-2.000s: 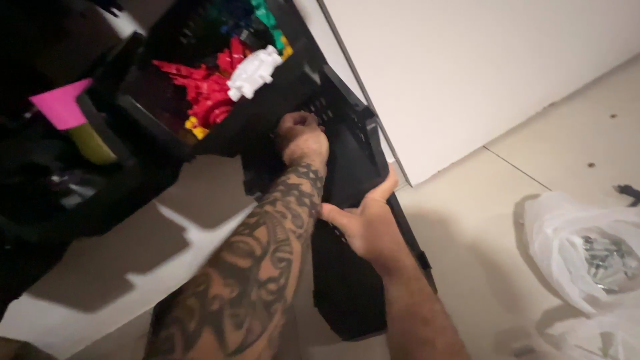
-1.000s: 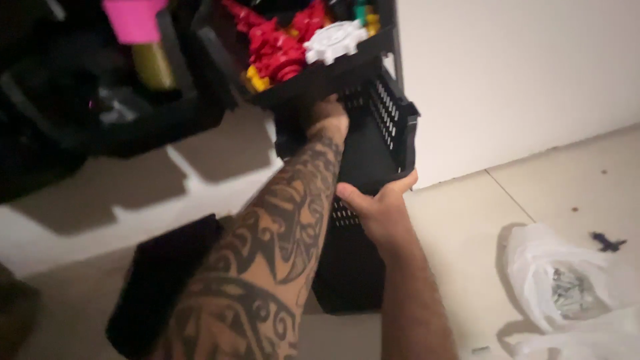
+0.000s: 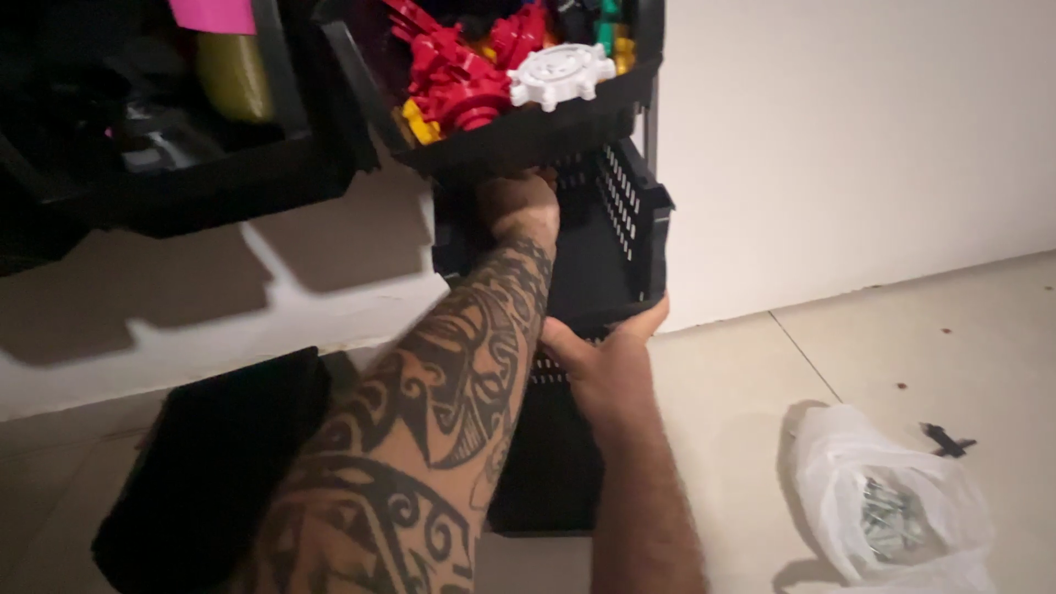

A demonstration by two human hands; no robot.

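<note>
A black perforated plastic bin (image 3: 606, 268) hangs below a bin of red, yellow and white plastic pieces. My left hand (image 3: 520, 206) reaches into it at the end of a tattooed forearm, its fingers hidden beneath the upper bin (image 3: 528, 132). My right hand (image 3: 610, 363) grips the front lower edge of the perforated bin, thumb and fingers apart along the rim. Below is another black bin (image 3: 544, 462), partly covered by my forearms. A white toothed plastic wheel (image 3: 561, 74) rests on the red pieces (image 3: 462, 82) above.
Another black bin (image 3: 206, 198) with a pink and a yellowish thing hangs at upper left. A dark container (image 3: 214, 462) stands on the floor at lower left. A white plastic bag (image 3: 841, 462) of metal screws lies at right, near a small black part (image 3: 947, 440). A white wall panel (image 3: 825, 148) rises behind.
The perforated bin, steeply angled two seconds ago, now appears more level in the view. Both hands stay at it. The view has shifted, bringing the dark container at lower left into sight.
</note>
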